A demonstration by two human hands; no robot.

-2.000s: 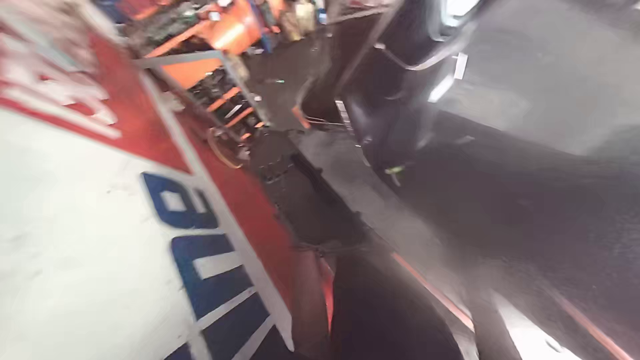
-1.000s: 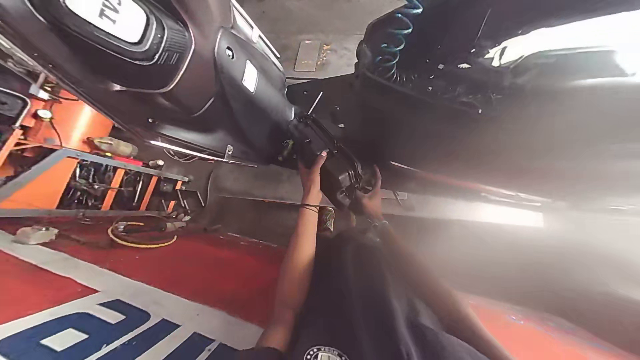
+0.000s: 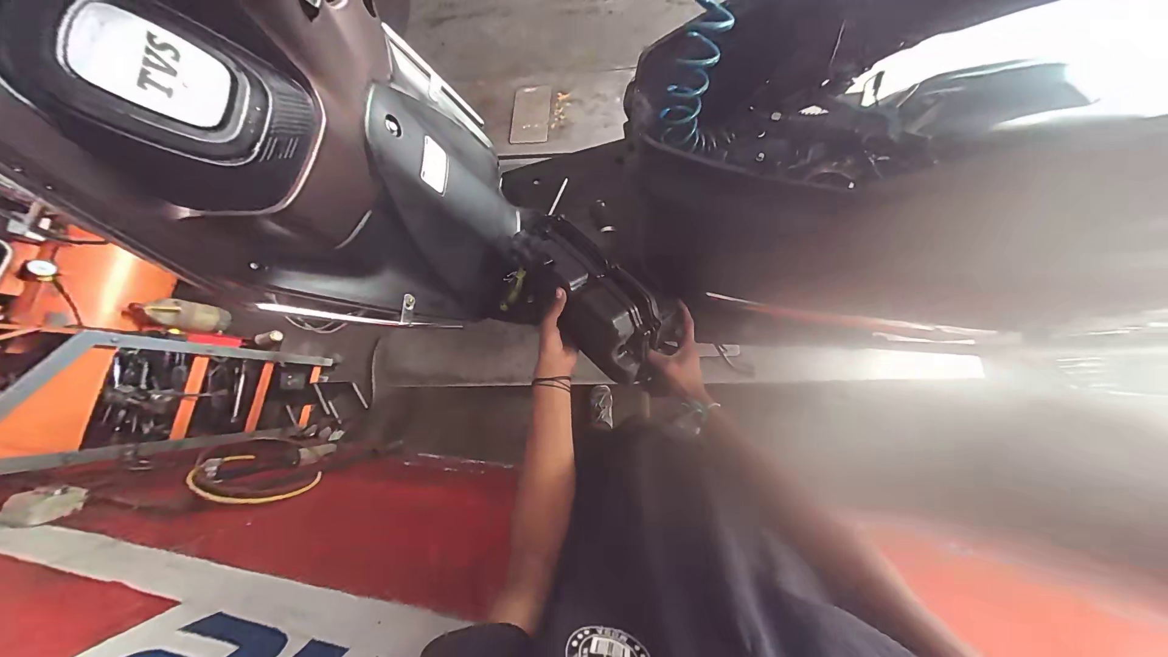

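Between my hands is a black plastic housing (image 3: 598, 306) with a ribbed seam, over the floorboard of a dark TVS scooter. My left hand (image 3: 555, 338) grips its left side, the thumb lying along it. At its lower right end, my right hand (image 3: 677, 360) holds the edge with curled fingers. Beside the housing's upper left side, a yellow-green connector or wire (image 3: 514, 290) shows near the dark side panel (image 3: 447, 210). The undersides of both hands' grips are hidden.
A blue coiled air hose (image 3: 686, 82) hangs at the scooter's front. Left stand an orange tool rack (image 3: 190, 397) and a yellow hose loop (image 3: 255, 497) on the red floor. The scooter's seat part (image 3: 338, 109) fills the upper left.
Two seconds ago no hands showed; one second ago both were on the black housing, as now. The view has swung greatly since the first frame.
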